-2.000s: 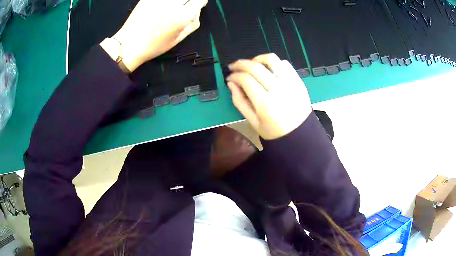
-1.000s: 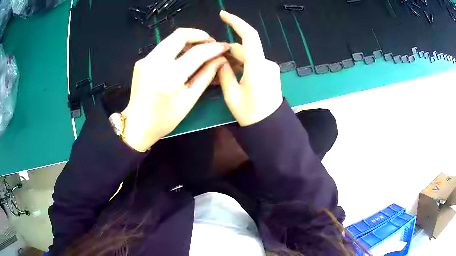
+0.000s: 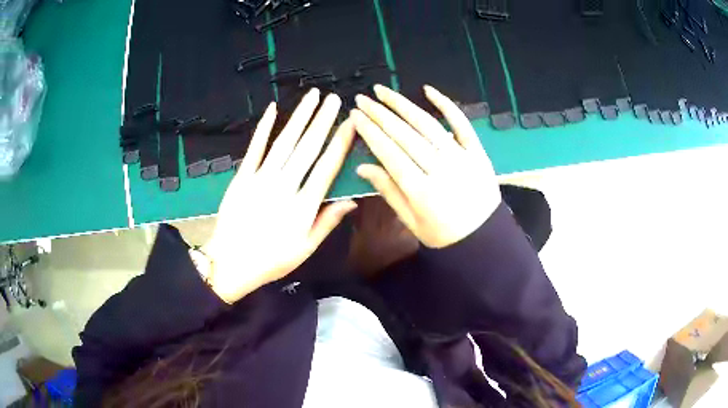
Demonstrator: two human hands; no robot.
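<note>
Black flat ribbon cables (image 3: 319, 48) lie side by side on the green mat (image 3: 76, 135), with green gaps between them. Dark grey end connectors (image 3: 552, 119) form a stepped row along the near edge. Slim black clips (image 3: 492, 13) lie singly and in small piles on the cables. My left hand (image 3: 279, 199) and my right hand (image 3: 431, 171) lie flat, palms down, fingers spread, over the cable ends at the near mat edge. Both look empty. They hide the connectors beneath them.
A crinkled clear plastic bag (image 3: 20, 111) lies at the left on the mat. A blue bin (image 3: 619, 382) and an open cardboard box (image 3: 693, 358) stand on the floor at lower right. Another blue item (image 3: 61, 386) shows at lower left. My knees are under the table edge.
My hands were together at the fingertips one second ago. They have now separated, opened flat and come down onto the cable ends.
</note>
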